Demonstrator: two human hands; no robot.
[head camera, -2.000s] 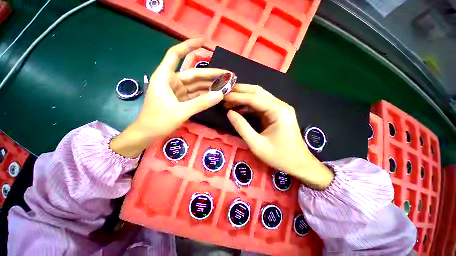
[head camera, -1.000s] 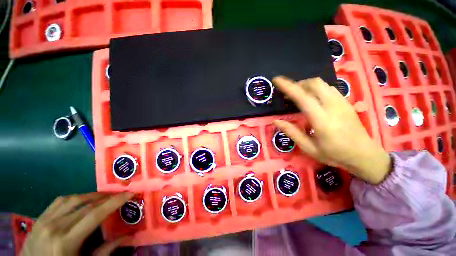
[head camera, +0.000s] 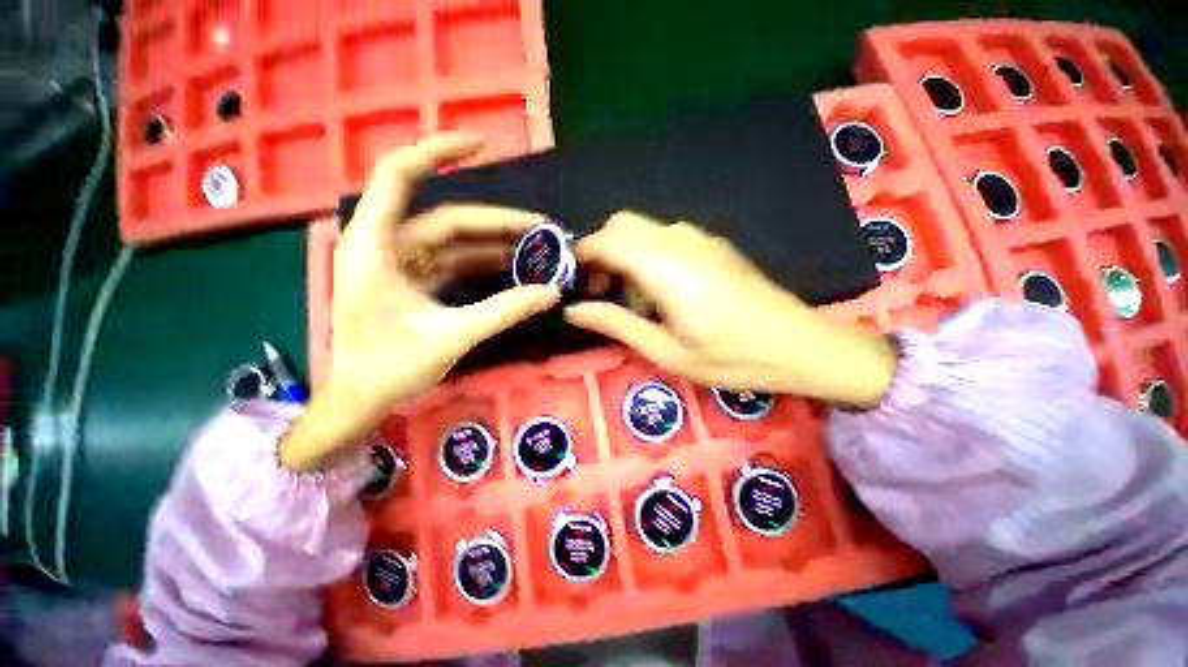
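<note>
My left hand (head camera: 430, 280) holds a lit round smartwatch unit (head camera: 542, 258) by its rim, between thumb and fingers, above the black pad (head camera: 730, 176). My right hand (head camera: 678, 293) is at the unit's right side, its fingertips close to or on the rim; contact is hard to tell. The screen is dark with small text. The main foam tray (head camera: 521, 625) lies under the pad, with two rows of lit units, such as this watch unit (head camera: 580, 546), in its near pockets. My hands and sleeves hide part of the pad and tray.
A second foam tray (head camera: 326, 72) at top left holds a few units. A right foam tray (head camera: 964, 137) holds several units. A set-aside watch unit (head camera: 245, 382) and a pen (head camera: 283, 375) lie on the green surface at left, near pale cables (head camera: 81, 378).
A second ago one unit lay on the pad by my right hand and my left hand was at the tray's near left corner. Now both hands are together over the pad with a unit raised.
</note>
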